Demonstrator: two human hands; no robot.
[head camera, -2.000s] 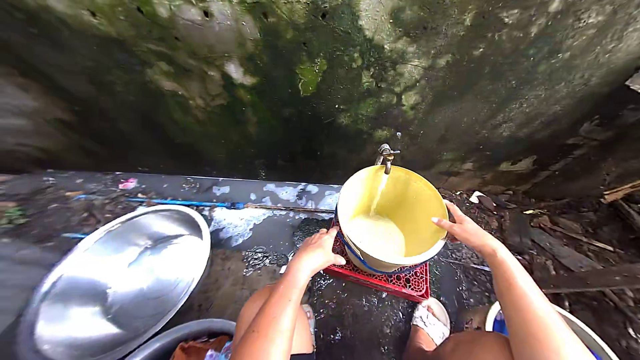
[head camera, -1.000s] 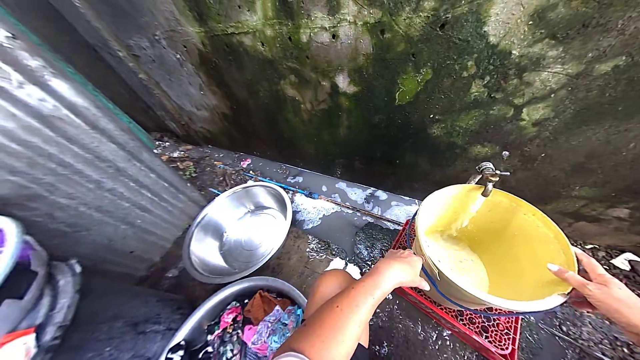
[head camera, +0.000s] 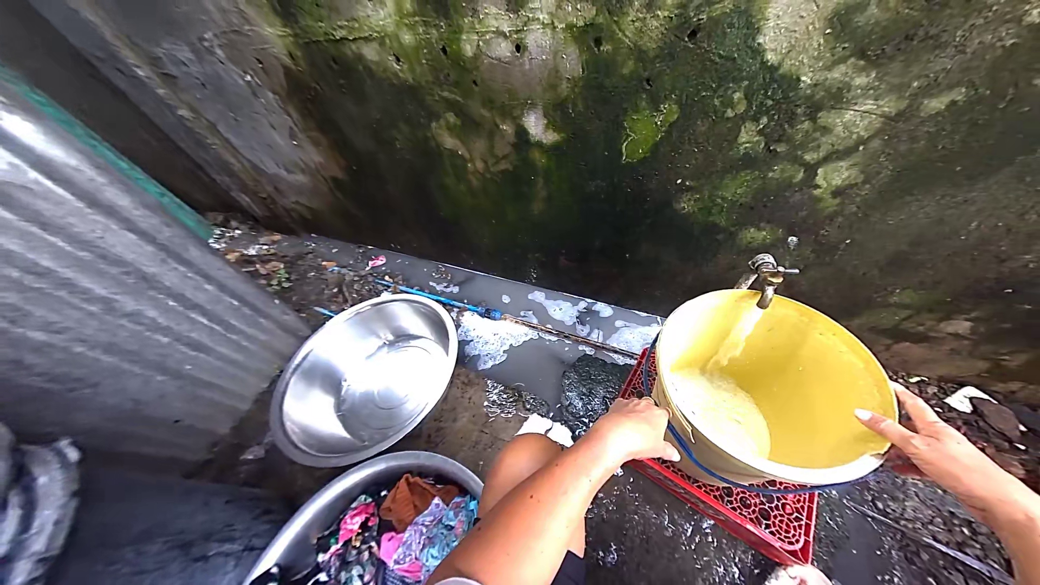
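A yellow plastic bucket (head camera: 812, 374) stands on a red plastic crate (head camera: 756, 520) and tilts a little. Water runs into it from a metal tap (head camera: 765, 275) on the wall. My left hand (head camera: 638, 426) rests against the bucket's left side near its blue handle, fingers partly hidden. On the right, my right hand (head camera: 934, 443) grips the rim, thumb inside and fingers outside. An empty metal basin (head camera: 366, 378) lies to the left. Below it, a second metal basin (head camera: 317, 520) holds colourful wet clothes (head camera: 431, 528).
A mossy concrete wall (head camera: 520, 162) runs behind the bucket. Corrugated metal sheeting (head camera: 130, 309) stands at the left. Along the wall's foot lie a blue-ended stick (head camera: 487, 312) and soapy foam (head camera: 491, 337). Debris covers the ground at the right.
The view has swung left, bringing the corrugated sheet and the basin of clothes into sight. Both hands stay at the bucket while water keeps running into it.
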